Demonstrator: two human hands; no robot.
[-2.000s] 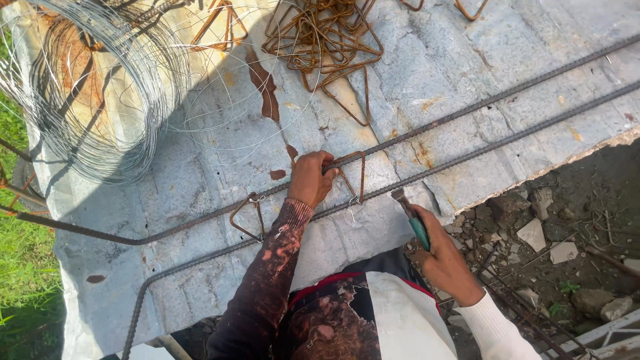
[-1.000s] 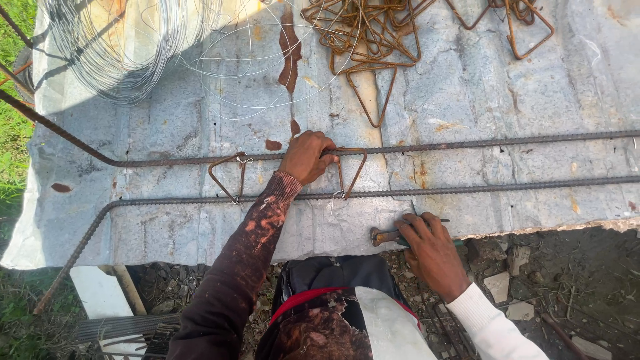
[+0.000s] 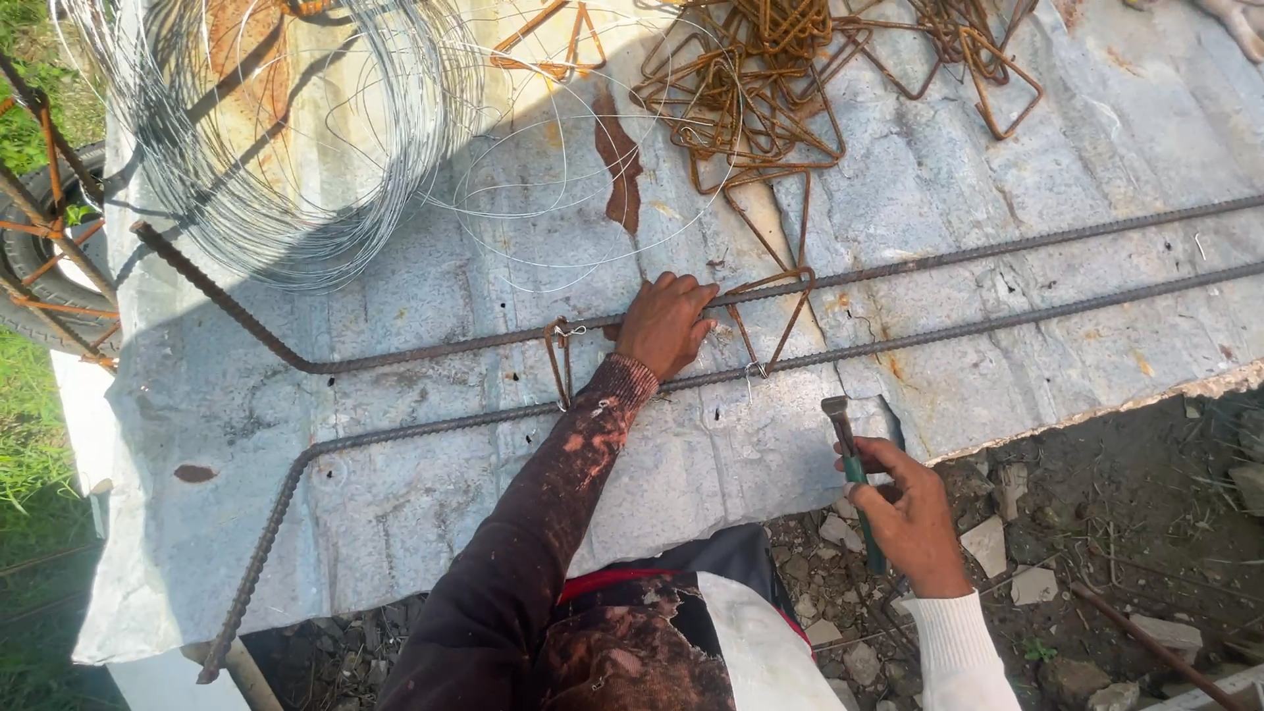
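Two ribbed steel rebars with bent left ends, the upper (image 3: 444, 348) and the lower (image 3: 444, 423), lie across a corrugated metal sheet (image 3: 395, 533). My left hand (image 3: 667, 324) grips the upper rebar between two rusty wire stirrups. The left stirrup (image 3: 558, 365) spans both bars, with a wire tie at the upper one. The right stirrup (image 3: 798, 314) also spans both, and a loose-ended wire tie (image 3: 754, 371) sits where it meets the lower bar. My right hand (image 3: 908, 509) holds end-cutting pincers (image 3: 857, 484) with a green handle, jaws pointing up, below the lower bar and apart from it.
A coil of thin steel wire (image 3: 365, 237) lies at the upper left, its loose strands reaching right. A tangled pile of rusty stirrups (image 3: 760, 99) is at the top. A tire (image 3: 59, 276) stands beyond the left edge. Rubble (image 3: 987, 543) covers the ground below the sheet.
My right hand has turned the pincers from pointing left to pointing up. My left hand stays at the upper rebar. The view has shifted and rotated.
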